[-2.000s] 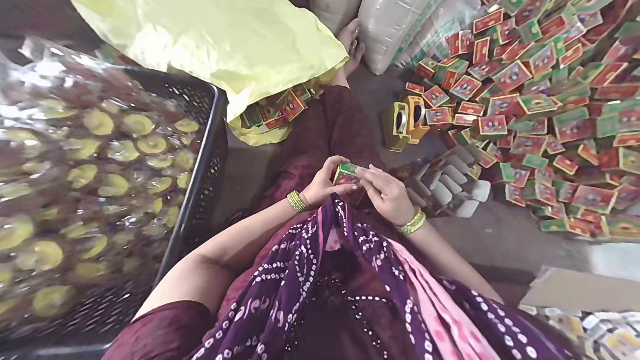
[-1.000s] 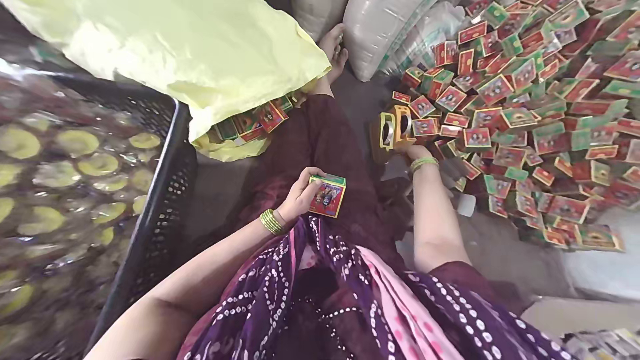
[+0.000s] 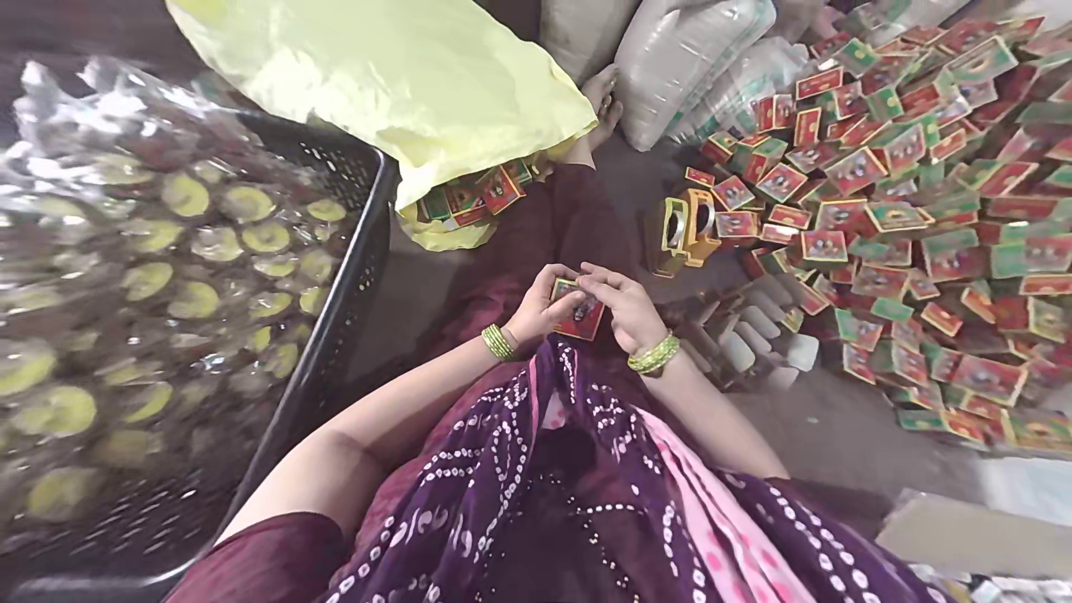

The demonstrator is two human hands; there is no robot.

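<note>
A small red and green printed box (image 3: 584, 322) sits over my lap with my left hand (image 3: 540, 308) closed around its left side. The fingers of my right hand (image 3: 624, 306) rest on the box's upper edge; whether they grip it or only touch it, I cannot tell. Right of my hands, two yellow tape dispensers (image 3: 688, 230) stand side by side on the floor. Beyond them spreads a big heap of similar red and green boxes (image 3: 854, 172).
At the left stands a black plastic crate (image 3: 335, 322) full of clear-wrapped packets with yellow round pieces (image 3: 184, 194). A yellow plastic bag (image 3: 452, 92) with more boxes lies ahead, near white sacks (image 3: 682, 63). Several pale blocks (image 3: 758, 322) lie right of my lap.
My right hand has come back from beside the tape dispensers to the box in my left hand. The box stays over my lap.
</note>
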